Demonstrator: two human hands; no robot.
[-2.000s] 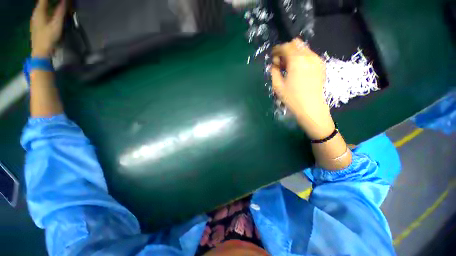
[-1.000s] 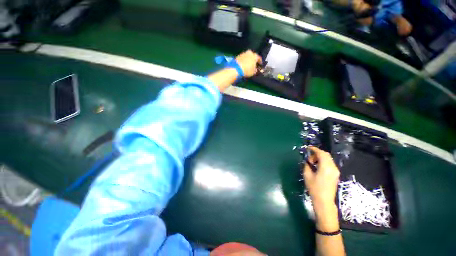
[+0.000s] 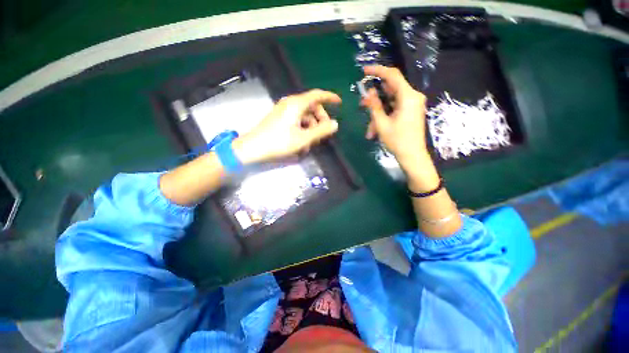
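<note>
An open tablet unit (image 3: 214, 114) lies in a black tray (image 3: 172, 131) on the green mat in front of me. Its silver-white plate is at the far end and its shiny circuit board (image 3: 276, 195) at the near end. My left hand (image 3: 293, 127) is over the unit's right side, fingers curled and apart, with nothing seen in it. My right hand (image 3: 396, 114) is right of the tray, beside the loose parts pile. Its thumb and forefinger pinch a small shiny part (image 3: 367, 83). Tweezers cannot be made out.
Small black-and-silver parts (image 3: 370, 45) lie in a pile left of the black parts tray (image 3: 514, 103). That tray holds a heap of white strips (image 3: 469, 127). A white-edged conveyor rim (image 3: 227, 26) curves behind. Part of a phone (image 3: 8, 200) shows at the left edge.
A trayed unit now lies on the mat in front of me. My left hand has come back from the conveyor to over this unit. My right hand remains by the parts pile.
</note>
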